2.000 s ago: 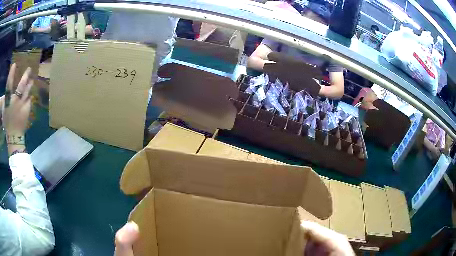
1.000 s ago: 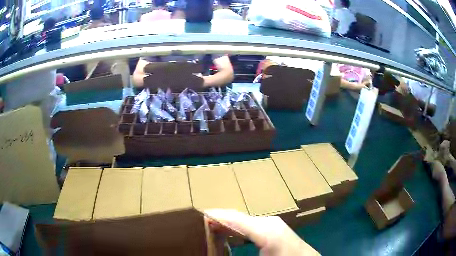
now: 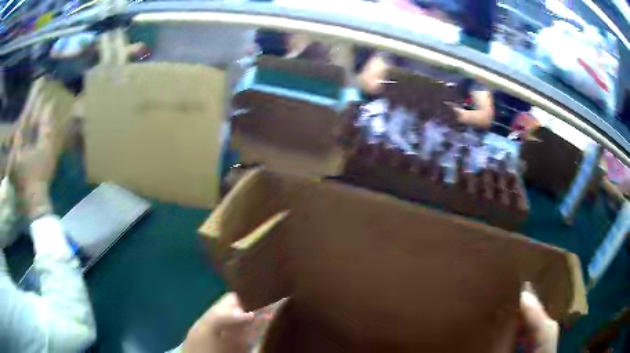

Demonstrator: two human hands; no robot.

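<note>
An open, part-folded brown mailer box (image 3: 387,255) is held close to the camera at the lower middle and right. Its large panel stands up, with a bent flap at the left end and a side flap at the right end. My left hand (image 3: 224,324) holds the box at its lower left. My right hand (image 3: 537,324) holds it at the lower right, thumb on the panel. Both hands are cut off by the lower edge. The picture is blurred, and the fingers behind the cardboard are hidden.
A partitioned carton (image 3: 442,179) with shiny plastic bags stands beyond the box. A marked cardboard sheet (image 3: 155,131) stands at left, near a flat grey panel (image 3: 103,217). Another person's hand and sleeve (image 3: 59,276) are at far left. A metal rail crosses above.
The view swung right, then back left. The box now sits higher and further right, its large panel filling the middle. My left hand, out of view a second ago, shows again on the box.
</note>
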